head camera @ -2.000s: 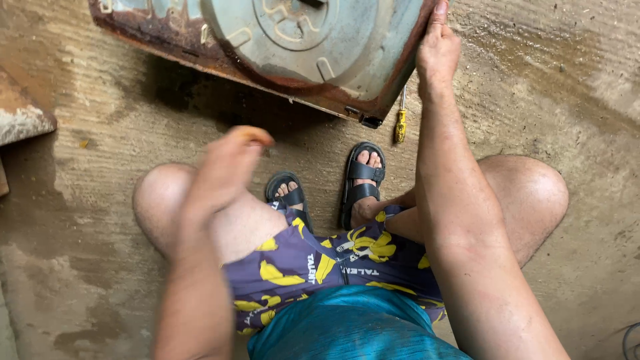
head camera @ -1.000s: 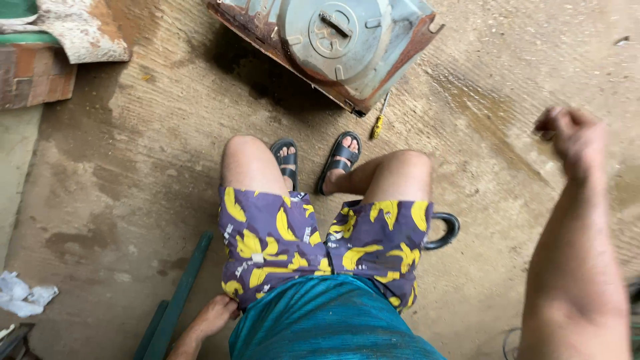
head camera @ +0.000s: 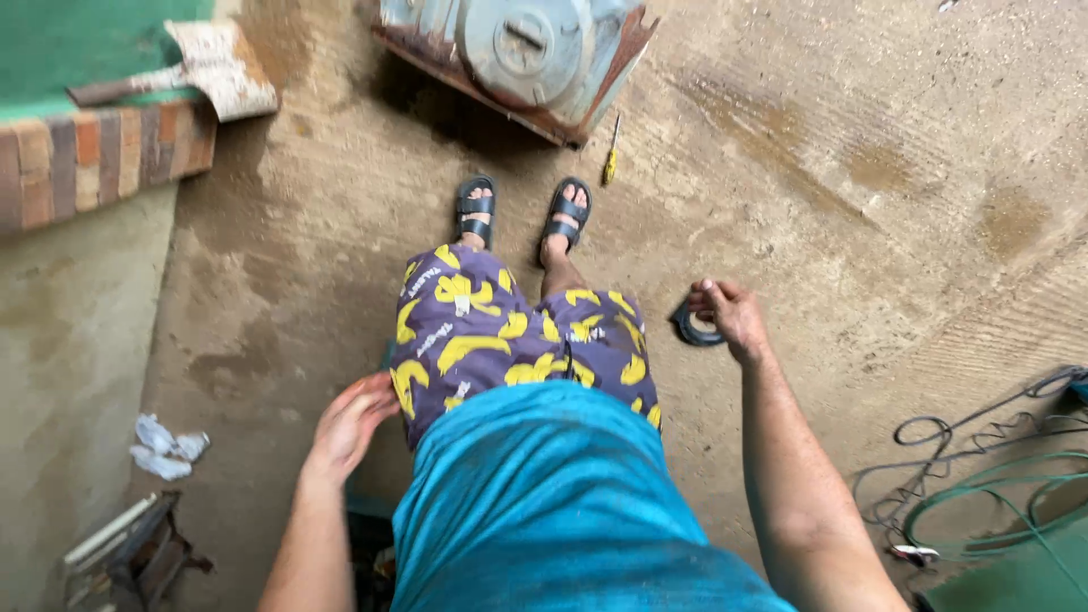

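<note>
My left hand (head camera: 347, 425) is beside the left leg of the banana-print shorts (head camera: 476, 340), its fingers apart and touching the cloth; nothing shows in it. Out to the right, my right hand (head camera: 729, 316) hangs with curled fingers over a black ring-shaped object (head camera: 701, 336); whether it touches or only overlaps the ring in view, I cannot tell. Ahead of my sandalled feet stands a rusty metal appliance housing (head camera: 523, 51) with a round pressed panel, cut off by the top edge. A screwdriver with a yellow handle (head camera: 610, 166) lies on the floor near its corner.
A shovel (head camera: 217, 72) rests on a brick-edged green ledge (head camera: 93, 161) at upper left. Crumpled plastic (head camera: 167, 448) and a rusty metal frame (head camera: 140, 552) lie lower left. Coiled green hose (head camera: 977, 510) and dark cable (head camera: 922, 433) are at lower right. The concrete floor has wet patches.
I have risen from a squat to standing. My right hand, on the housing's edge two seconds ago, has let go and moved away from it. The view has shifted strongly.
</note>
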